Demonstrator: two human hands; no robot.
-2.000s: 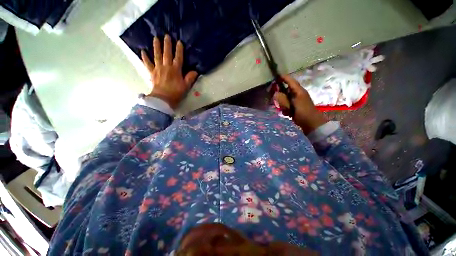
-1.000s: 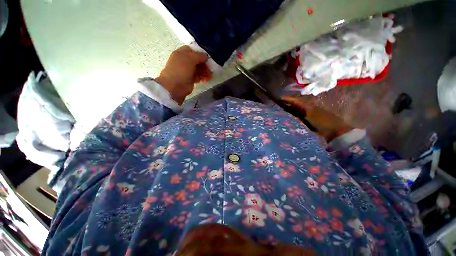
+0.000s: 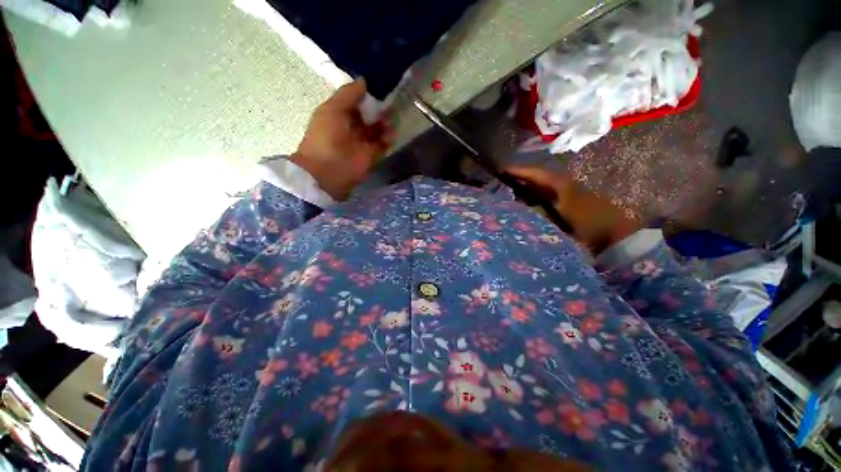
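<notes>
A navy quilted panel (image 3: pixel 369 32) with a white wadding border lies on the pale green-grey tabletop (image 3: pixel 175 101), cut off by the top edge of the picture. My left hand (image 3: pixel 346 138) grips the white wadding at the panel's near corner. My right hand (image 3: pixel 576 207), somewhat blurred, holds the tailor's shears (image 3: pixel 461 138). Their blades point up and left, with the tip close to the right of that corner. The blades look closed or nearly so.
A red-rimmed container (image 3: pixel 650 112) heaped with white scraps stands below the table edge at the right. A white heap (image 3: pixel 78 267) lies at the left beside the table. Another navy and white piece (image 3: pixel 78 11) is at the top left. A metal frame (image 3: pixel 798 323) stands at the lower right.
Since two seconds ago my left hand has gone from flat on the panel to gripping its corner wadding. The panel shows closer to me, and the shears have moved down and left.
</notes>
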